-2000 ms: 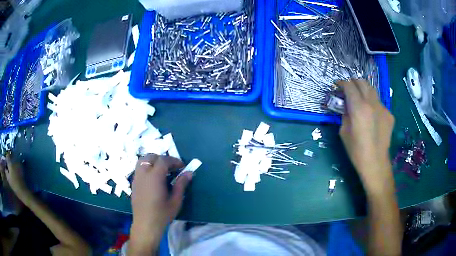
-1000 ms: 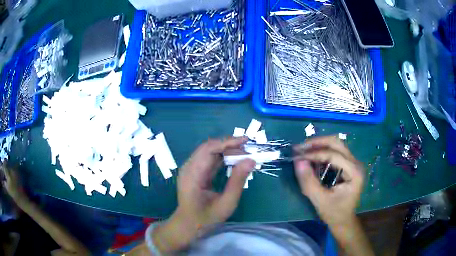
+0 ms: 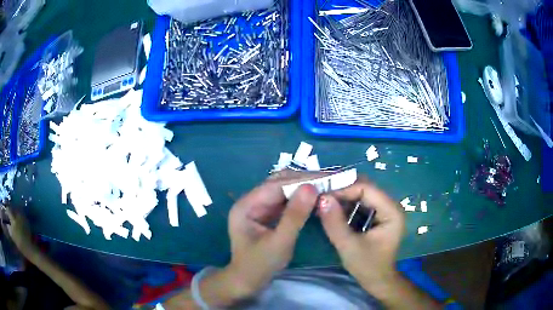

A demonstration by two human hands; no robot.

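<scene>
My left hand [image 3: 267, 227] and my right hand [image 3: 364, 233] meet in front of me, both pinching one white strip [image 3: 330, 182] that lies flat between the fingertips. A thin metal piece seems to lie against the strip, partly hidden by the thumbs. My right hand also keeps short metal pieces [image 3: 361, 217] in its curled fingers. Finished bundles [image 3: 305, 156] lie on the green table behind my hands, mostly covered by them. The heap of white strips [image 3: 115, 163] is at the left.
Two blue trays stand behind: short metal pieces in the left one [image 3: 221, 114], long thin rods in the right one [image 3: 382, 132]. A smartphone [image 3: 441, 24], scale [image 3: 116, 57], small white squares [image 3: 412, 160] and dark red bits [image 3: 491, 175] are around. Another person's arm [image 3: 36, 254] shows far left.
My right hand has left the rod tray and my left hand the strip heap. They have come together over the bundles, and the strip now spans both hands' fingertips.
</scene>
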